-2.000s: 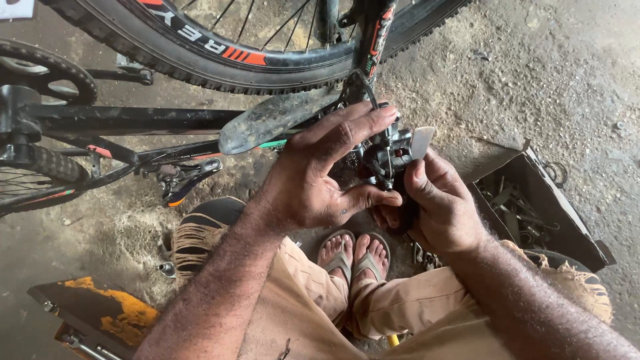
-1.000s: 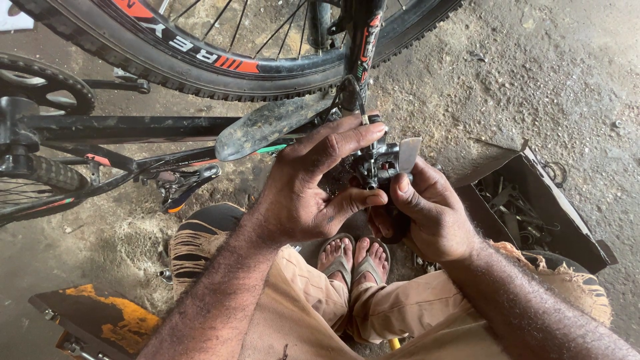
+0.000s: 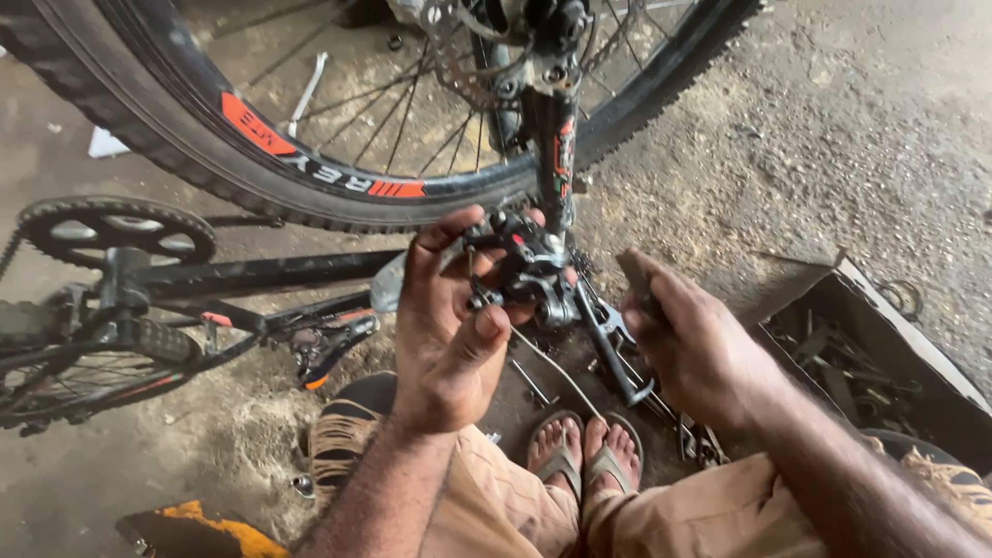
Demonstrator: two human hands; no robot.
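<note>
My left hand (image 3: 457,341) holds a black bicycle disc brake caliper (image 3: 523,260), with a small red spot on it and a thin cable (image 3: 554,363) hanging from its lower side. To the right, apart from the caliper, my right hand (image 3: 690,333) is curled around a flat blade-like tool (image 3: 639,275), mostly hidden by the fingers. Just above the caliper stands the bicycle's fork leg (image 3: 556,163), with a disc rotor (image 3: 473,62) at the wheel hub above.
A bicycle wheel with a knobby tyre (image 3: 325,217) spans the top. The black frame (image 3: 271,275) and chainring (image 3: 116,232) lie left. A box of metal parts (image 3: 914,341) sits right. Several tools (image 3: 612,349) lie on the ground near my sandalled feet (image 3: 585,449).
My right hand has drawn away from the caliper to the right, with the blade-like tool. The caliper is now more exposed in my left hand, whose fingers have opened out. The view has shifted.
</note>
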